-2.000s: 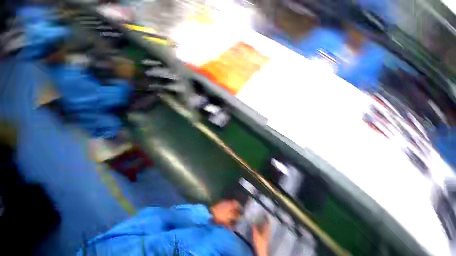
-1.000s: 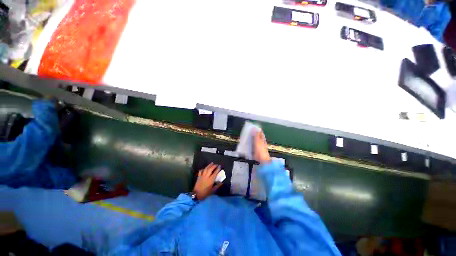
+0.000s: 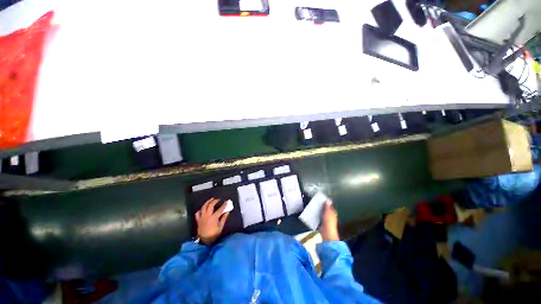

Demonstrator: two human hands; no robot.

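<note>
A black compartment tray [image 3: 232, 206] lies on the dark green surface in front of me. It holds three large grey battery-like pieces [image 3: 272, 199] side by side and a row of smaller pale pieces [image 3: 232, 180] along its far edge. My left hand [image 3: 210, 218] rests on the tray's left part, with a small white part [image 3: 228, 206] at its fingertips. My right hand [image 3: 329, 222] is just right of the tray and holds a flat grey piece [image 3: 313, 210], tilted.
A white shelf [image 3: 196, 71] with handheld devices [image 3: 244, 7], a black frame [image 3: 390, 47] and a red-orange bag [image 3: 18, 80] is above. Black carriers [image 3: 324, 130] line up under its edge. A brown carton [image 3: 471, 148] sits at the right.
The view has swung right. My right hand has moved from above the tray's far edge to its right side, still with a grey piece. My left hand stays at the tray's left part.
</note>
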